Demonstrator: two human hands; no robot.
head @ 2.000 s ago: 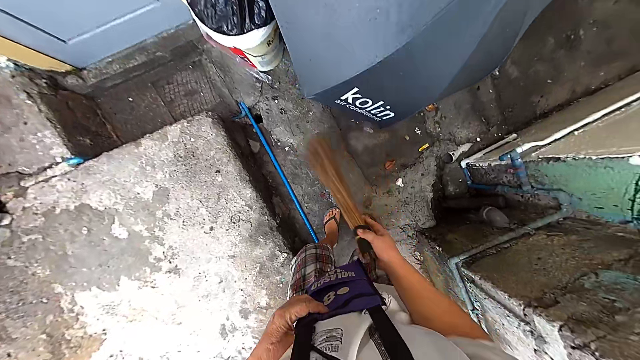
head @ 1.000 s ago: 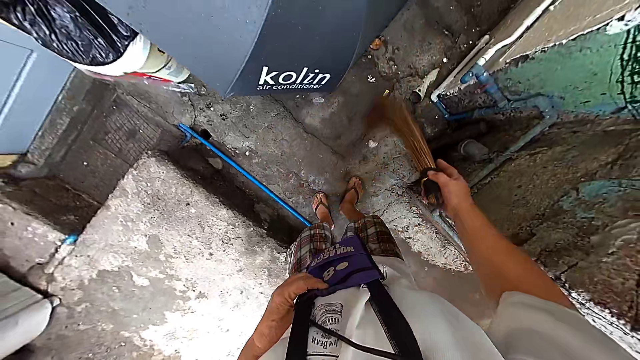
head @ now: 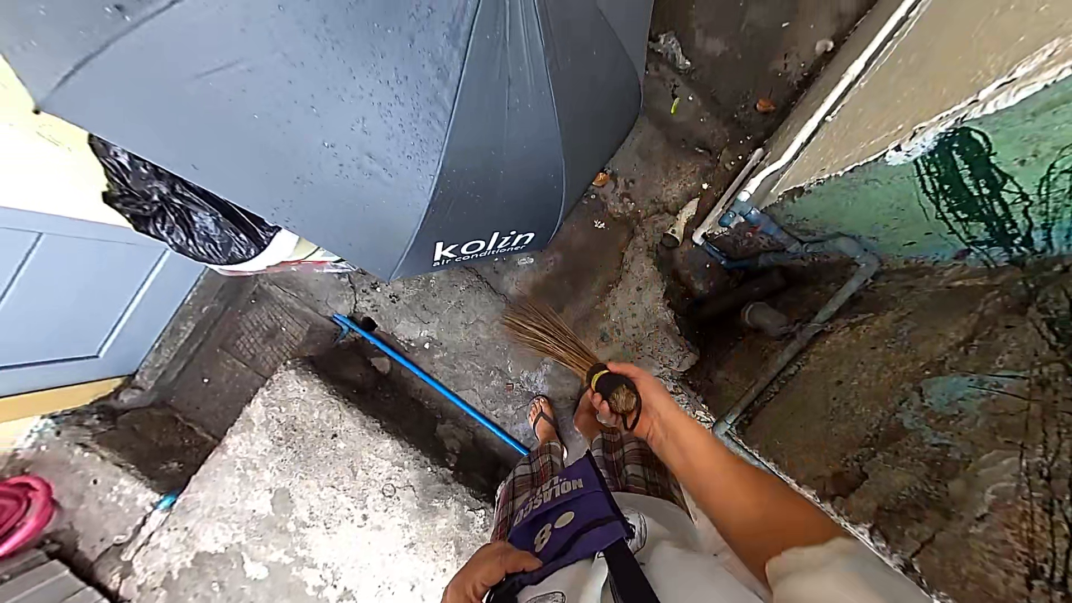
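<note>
A stick broom point(head: 553, 339) is gripped at its bound end by my right hand point(head: 630, 402), its bristles fanning up and left over the concrete floor. Low in the view, my left hand point(head: 496, 569) rests against the lower edge of a purple cloth pouch point(head: 563, 512) at my waist; its fingertips touch the cloth, and whether they grip it I cannot tell. My feet, in flip-flops, stand just below the bristles. A blue pipe point(head: 431, 385) lies slanting to the left of my feet.
A grey umbrella point(head: 335, 126) covers the upper left, with a bucket lined with a black plastic bag point(head: 176, 201) partly behind it. A raised concrete slab point(head: 318, 502) lies left. Along the right wall run pipes point(head: 816, 327). Leaves and litter lie on the wet floor. A pink plastic item point(head: 23, 512) is far left.
The broom has swung from the right, beside the wall pipes, back to the left in front of my feet. My left hand stays low by the pouch. The view has shifted.
</note>
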